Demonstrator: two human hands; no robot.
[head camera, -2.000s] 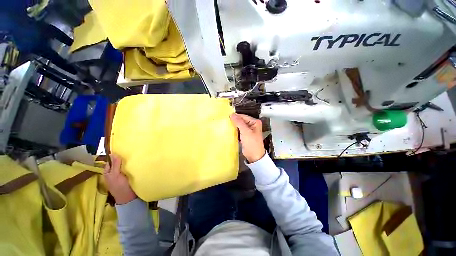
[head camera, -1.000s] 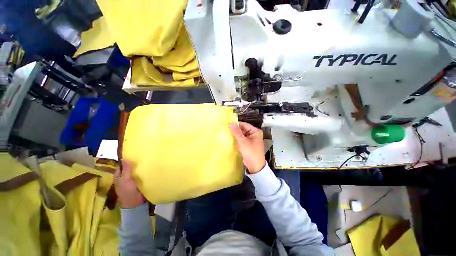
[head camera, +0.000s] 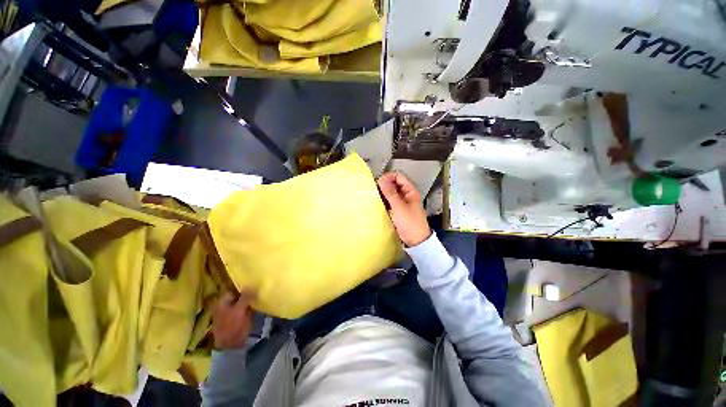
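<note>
A yellow bag body panel (head camera: 306, 238) is held above my lap, tilted, with a dark strip along its left edge. My left hand (head camera: 232, 319) grips its lower left corner. My right hand (head camera: 404, 208) grips its upper right edge, fingers closed on it. The panel is apart from the needle area (head camera: 497, 75) of the white sewing machine (head camera: 613, 67), which stands up and to the right. The machine's cylinder arm (head camera: 509, 155) has nothing yellow on it.
A pile of yellow bag pieces with brown strips (head camera: 111, 286) lies at the left. A box of yellow panels (head camera: 294, 67) is beyond. A blue crate (head camera: 123, 131) is at the upper left. A folded yellow piece (head camera: 585, 358) lies lower right. A round scrap bin (head camera: 313, 149) shows behind the panel.
The panel has come away from the needle area toward my lap and tilted, both hands still on it. The view has shifted left, so the machine sits further right.
</note>
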